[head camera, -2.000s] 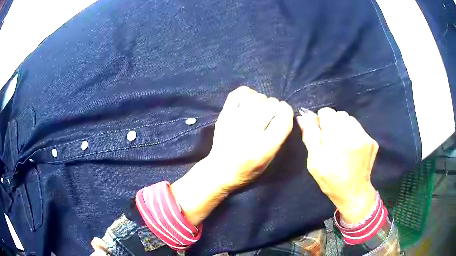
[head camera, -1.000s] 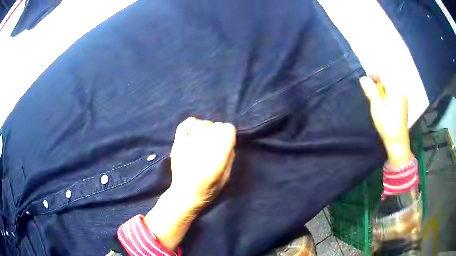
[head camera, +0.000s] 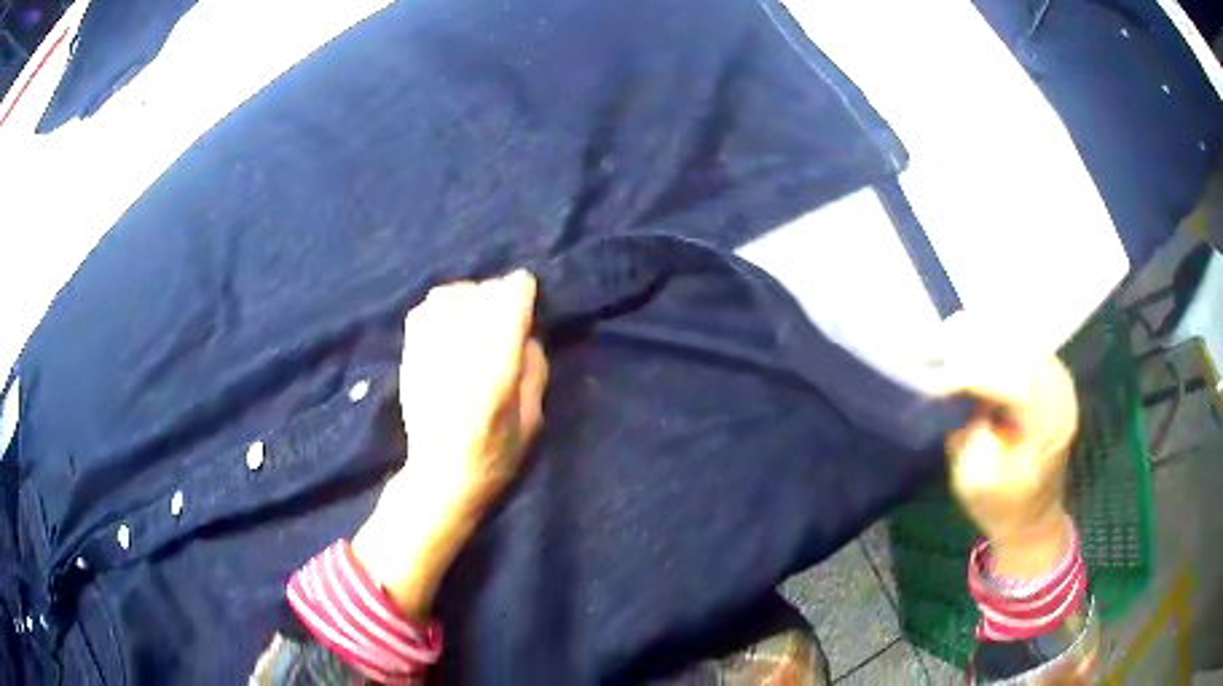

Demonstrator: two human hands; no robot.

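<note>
The long dark navy denim dress (head camera: 644, 469) covers most of the table. Several round silver-white shank buttons (head camera: 256, 456) run along the button placket (head camera: 315, 436) at the left. My left hand (head camera: 470, 389) is closed on the cloth past the last visible button, at the placket line. My right hand (head camera: 1006, 429) is slightly blurred and grips the near front panel by its corner near the hem, at the right. The panel's edge is curved and lifted, apart from the far panel. Whether the right hand also holds snips cannot be told.
The white tabletop (head camera: 858, 268) shows between the two panels and beyond the hem. More dark garments (head camera: 1120, 107) lie at the upper right and upper left. A green mesh crate (head camera: 1107, 469) stands below the table at the right, on grey floor (head camera: 858, 603).
My right hand has moved down and toward me with the near panel's edge, opening a gap at the hem. My left hand has moved slightly left and up, still closed on cloth.
</note>
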